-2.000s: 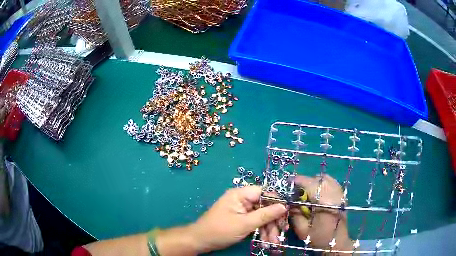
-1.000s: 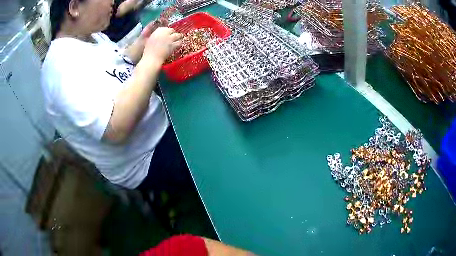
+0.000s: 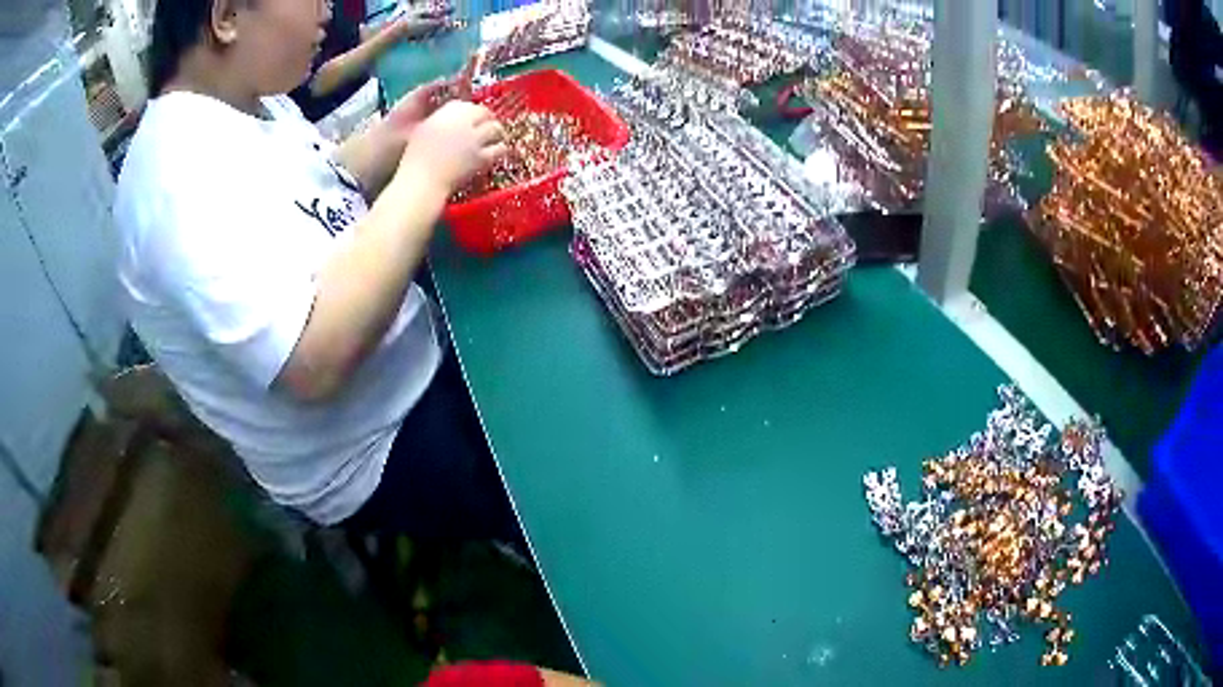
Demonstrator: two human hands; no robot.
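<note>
A pile of small loose plated parts, silver and copper-gold mixed, lies on the green bench at the right. A thick stack of silver frames lies further up the bench, left of a metal post. The corner of a plated frame shows at the bottom right edge. Neither of my hands is in view; only a red sleeve and a bit of forearm show at the bottom edge. The nippers are not in view.
A person in a white shirt sits at left, hands over a red tray of small parts. Copper-gold frames lie behind the metal post. A blue tray is cut off at the right edge.
The view has swung left from my hands to the neighbouring person and the frame stack. My hands and most of the held frame have left the picture.
</note>
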